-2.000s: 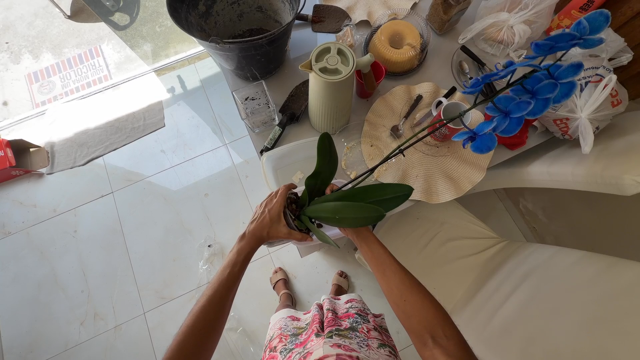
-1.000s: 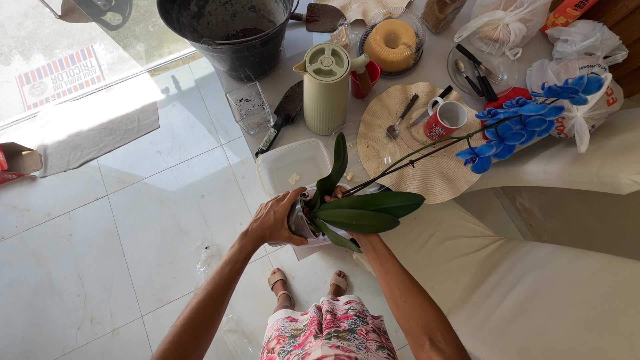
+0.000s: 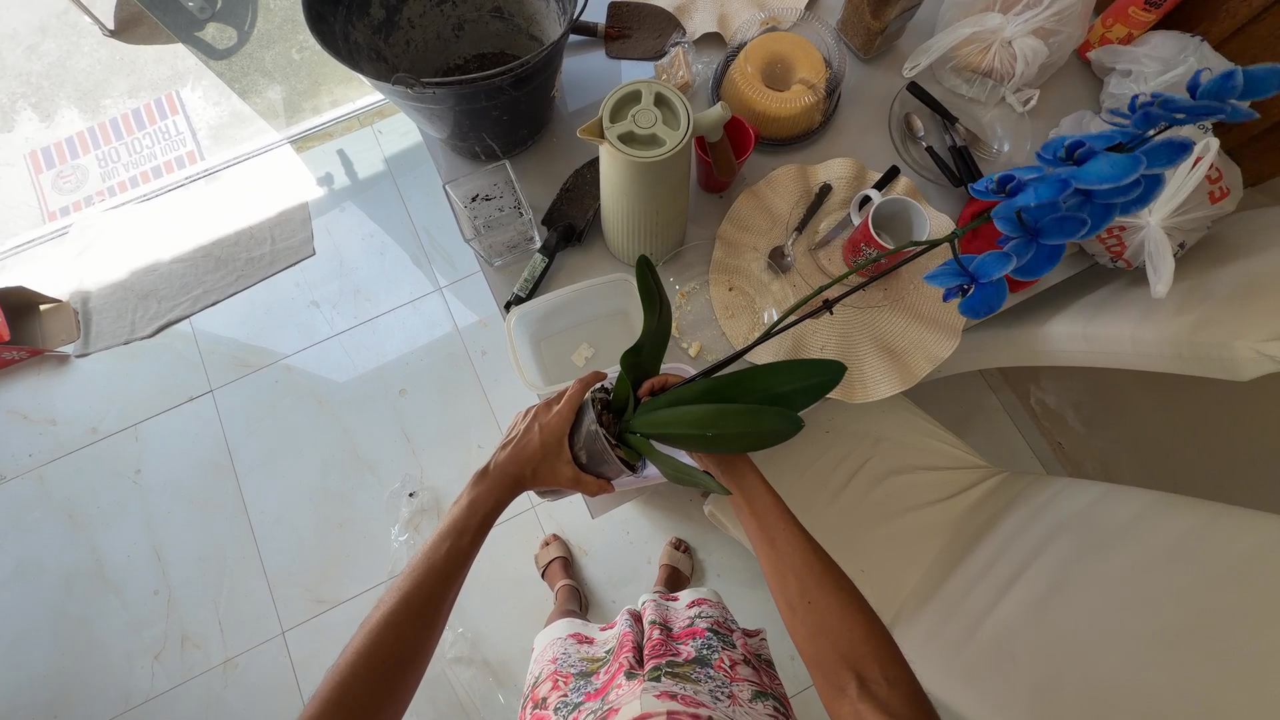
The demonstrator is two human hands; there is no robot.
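My left hand (image 3: 545, 440) is wrapped around a clear plastic pot (image 3: 598, 440) with dark potting bark in it, tilted on its side. From the pot grows an orchid with broad green leaves (image 3: 715, 427) and a long stem that leans right to blue flowers (image 3: 1060, 190). My right hand (image 3: 725, 465) is at the plant's base, mostly hidden behind the leaves; whether it grips the pot or the leaf base does not show. Beneath the pot is a pale plastic container (image 3: 640, 478), partly covered. An empty-looking white plastic tub (image 3: 575, 320) with a small crumb stands just beyond.
On the table are a black bucket (image 3: 450, 70), a thermal jug (image 3: 645, 170), a black hand trowel (image 3: 565, 215), a clear square container (image 3: 492, 215), a red mug (image 3: 885, 232) on a woven placemat (image 3: 850, 340), and a ring cake (image 3: 778, 85). A covered chair (image 3: 1050, 560) stands at the right.
The flower spray has swung between frames and now hangs right of the red mug, which it partly covered two seconds ago. Both hands remain at the pot and plant base.
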